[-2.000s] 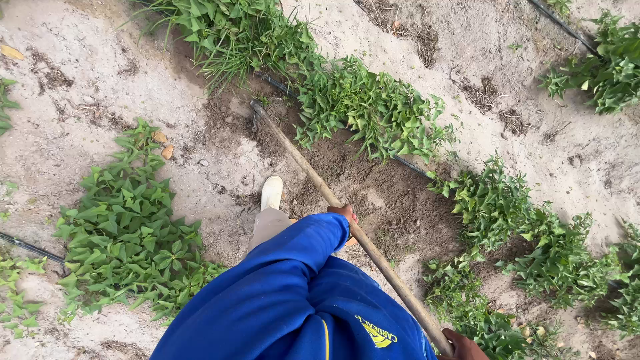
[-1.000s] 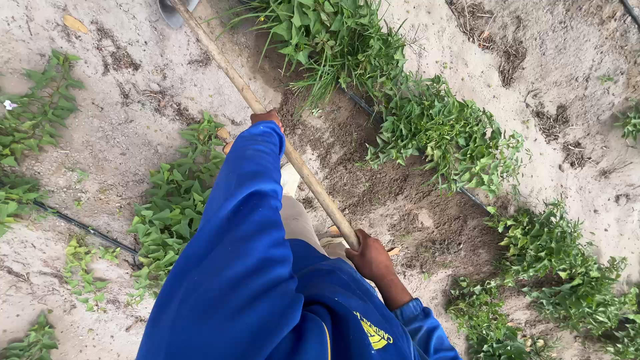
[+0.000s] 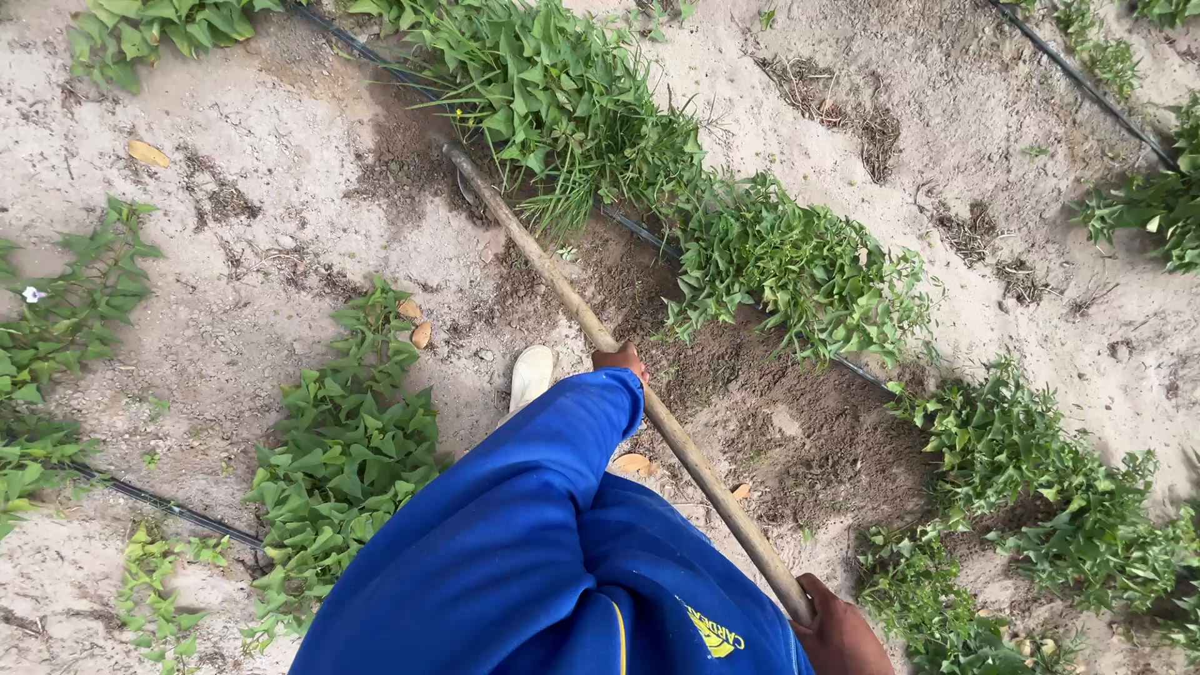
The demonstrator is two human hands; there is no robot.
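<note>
A long wooden-handled hoe (image 3: 694, 459) runs diagonally from upper left to lower right. Its metal head (image 3: 465, 186), mostly hidden behind the handle's end, is down at dark loosened soil (image 3: 403, 159) beside a row of leafy green plants (image 3: 553, 103). My left hand (image 3: 622, 360), at the end of the blue sleeve, grips the handle about midway. Lower right, my right hand (image 3: 837, 630) is closed around the handle near its rear end.
Black drip irrigation lines (image 3: 647, 232) run along the plant rows. A leafy vine clump (image 3: 347, 459) grows left of my light-coloured boot (image 3: 532, 375). More plants (image 3: 1041, 450) stand at right. Dry leaves (image 3: 148, 154) lie on the sandy ground.
The hoe's head, at the top left edge of view one second ago, is now at the soil by the plant row. My hands, closer together then, are now farther apart along the handle.
</note>
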